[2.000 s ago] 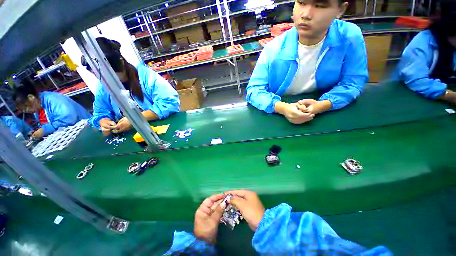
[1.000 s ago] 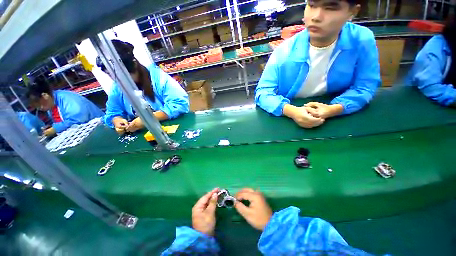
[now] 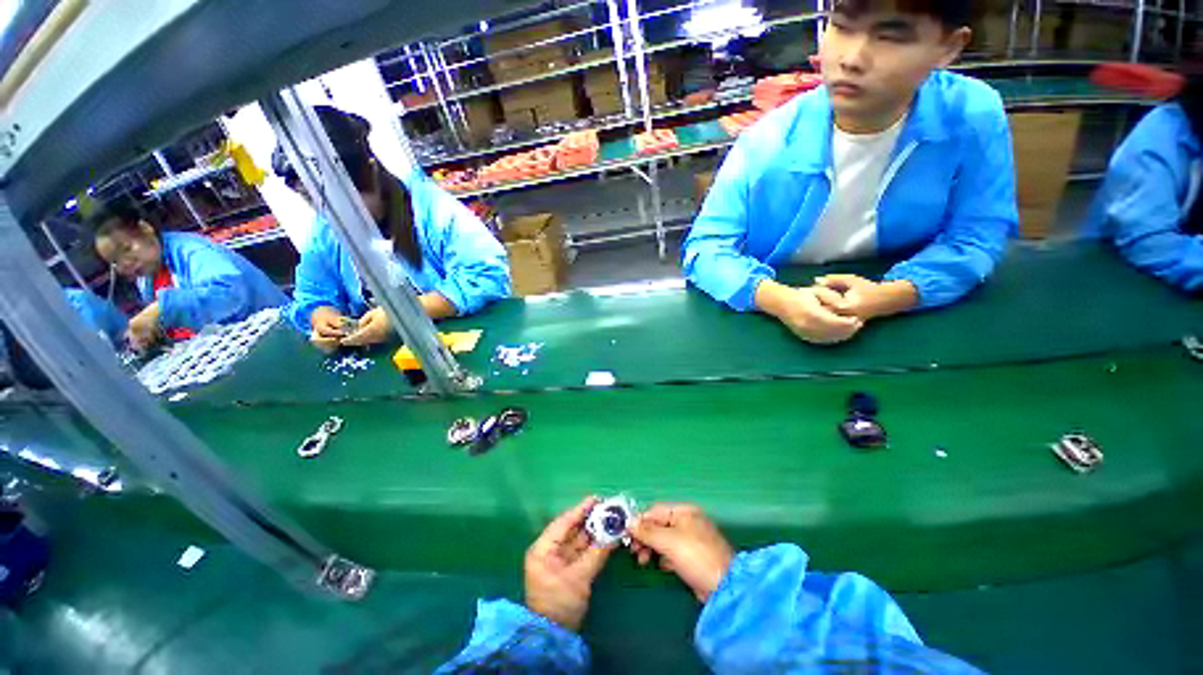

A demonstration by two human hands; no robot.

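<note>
A small silver-white device (image 3: pixel 611 522) with a round dark lens-like disc on its face is held in front of me, above the near edge of the belt. My left hand (image 3: pixel 565 564) grips its left side between thumb and fingers. My right hand (image 3: pixel 679 543) has its fingertips at the device's right edge. Whether a small part sits between the right fingertips is too small to tell.
On the green belt (image 3: pixel 699 475) lie a pale frame (image 3: pixel 319 437), silver and dark units (image 3: pixel 491 429), a dark unit (image 3: pixel 863 425) and a silver unit (image 3: pixel 1078 452). A slanting post (image 3: pixel 198 481) stands left. People in blue smocks sit opposite.
The device has been turned so its round disc faces me; earlier it was tilted between both hands. The units on the belt have shifted right in view.
</note>
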